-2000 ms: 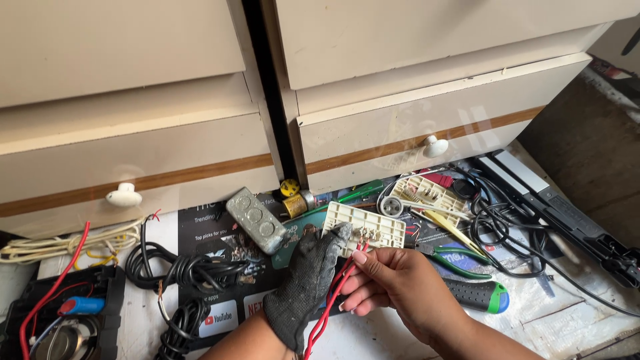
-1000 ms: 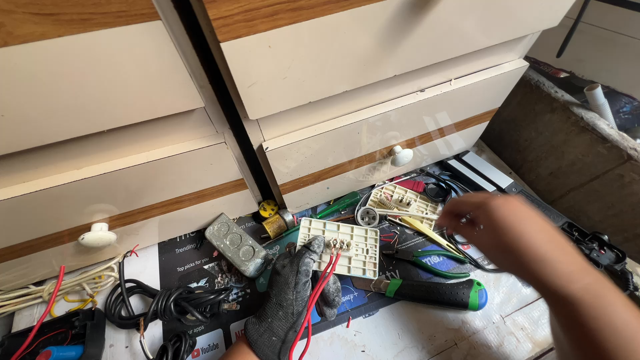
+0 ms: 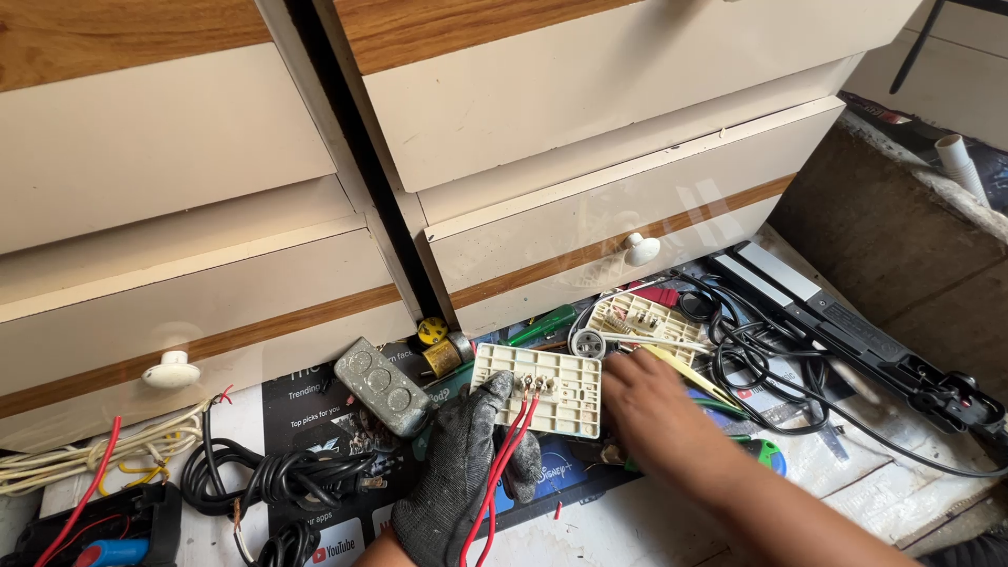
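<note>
My left hand (image 3: 465,472), in a dark work glove, holds a cream plastic plate (image 3: 571,394) with its ribbed back up. Two red wires (image 3: 510,449) run from terminals at the plate's middle down past the glove. My bare right hand (image 3: 650,402) is just right of the plate, slightly blurred, over the tools there; its fingertips are partly hidden, and whether it grips anything cannot be told. Near it lie a yellow tool handle (image 3: 685,368), a second ribbed plate (image 3: 650,319), a round grey socket part (image 3: 587,344) and a green-handled tool (image 3: 764,455).
Drawer fronts with white knobs (image 3: 642,249) rise behind. A grey metal box (image 3: 382,386), a yellow cylindrical part (image 3: 447,354) and a green screwdriver handle (image 3: 545,324) lie ahead. Black cable coils (image 3: 276,476) and cream wire (image 3: 102,457) are at left; a long black device (image 3: 850,335) is at right.
My right hand has left the red wires at the plate, swung out to the right, and is now low among the tools beside the plate. My left hand still holds the plate.
</note>
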